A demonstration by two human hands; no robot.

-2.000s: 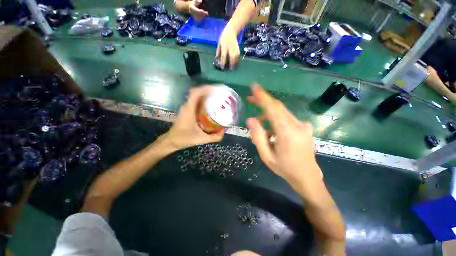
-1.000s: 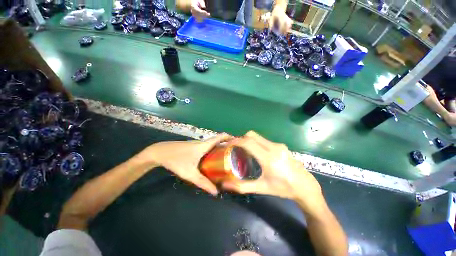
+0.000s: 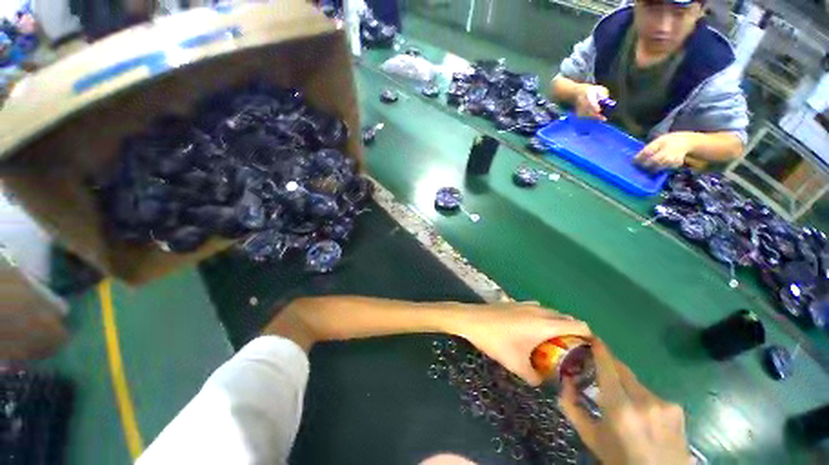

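Observation:
An orange-red drink can (image 3: 552, 356) is between my hands near the belt rail, its top tilted toward the right. My left hand (image 3: 514, 338) is wrapped around the can's side. My right hand (image 3: 627, 409) is at the can's top, with its fingers around the rim; what the fingertips hold there is too blurred to tell. Loose small metal rings (image 3: 500, 400) lie on the dark bench below my hands, partly hidden by my right hand.
A cardboard carton (image 3: 350, 82) heaped with wired units (image 3: 264, 177) is at left. The green belt (image 3: 564, 245) carries round units and black cylinders (image 3: 482, 154). A person opposite (image 3: 668, 82) works at a blue tray (image 3: 604, 154) between heaps of units.
The view has swung left, showing more of the carton and the person opposite. My right hand has moved onto the can at its top. My left hand still holds the can.

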